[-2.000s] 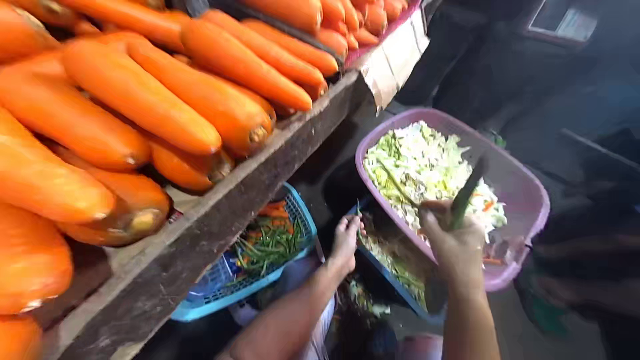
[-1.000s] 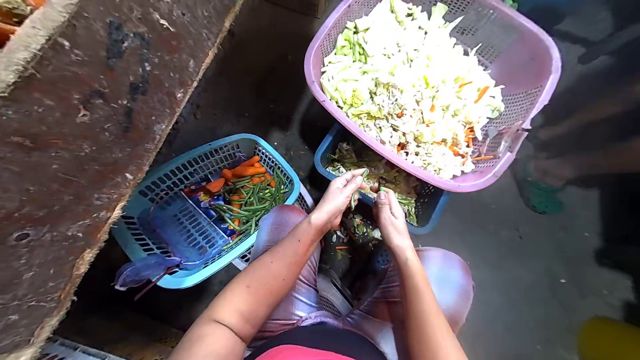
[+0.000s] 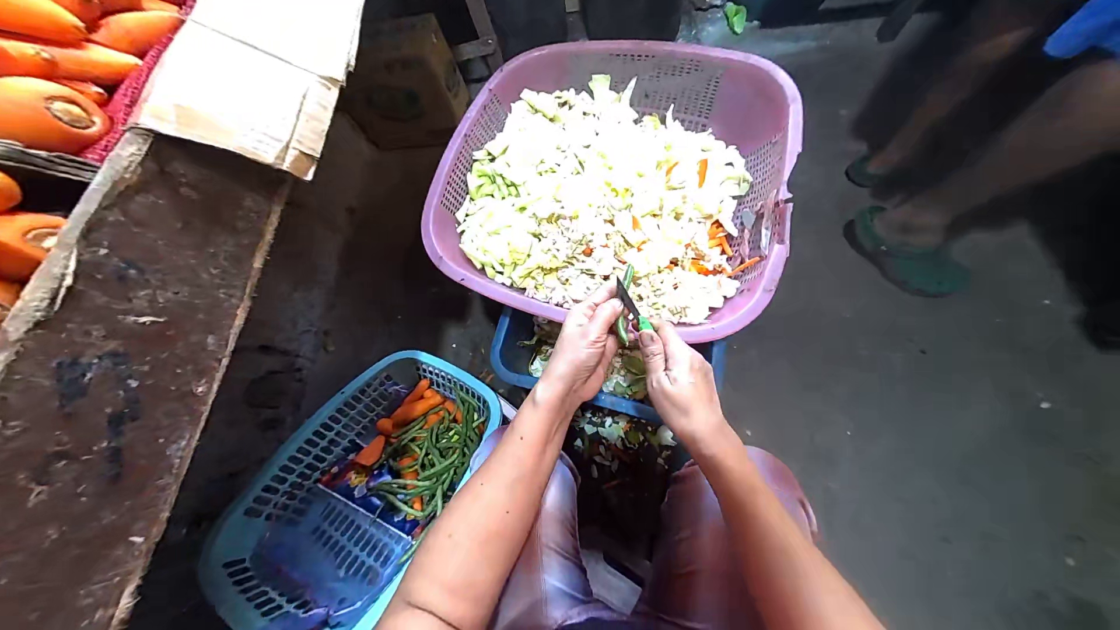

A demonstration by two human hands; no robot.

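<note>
My left hand (image 3: pixel 584 348) holds a green bean (image 3: pixel 623 306) upright near the front rim of a pink plastic basket (image 3: pixel 437 236). A small knife (image 3: pixel 628 302) with a green handle is in my right hand (image 3: pixel 681 378), its dark blade against the bean. Chopped cabbage (image 3: pixel 586 184) fills much of the pink basket, with carrot strips (image 3: pixel 713 249) at its right. Below my hands, a blue basin (image 3: pixel 506 350) holds vegetable scraps (image 3: pixel 626 372). At the lower left, a light blue basket (image 3: pixel 289 437) holds green beans (image 3: pixel 442 459) and carrots (image 3: pixel 418 407).
A wooden stall ledge (image 3: pixel 149 350) runs along the left, with large carrots (image 3: pixel 52 114) and cardboard (image 3: pixel 249 79) on top. A cardboard box (image 3: pixel 407 83) stands behind. Another person's legs and green shoes (image 3: pixel 906 258) are at the right, on the grey floor (image 3: pixel 919 420).
Both hands have come up to the front rim of the pink basket from over the blue basin, where they were a second ago. The view has shifted.
</note>
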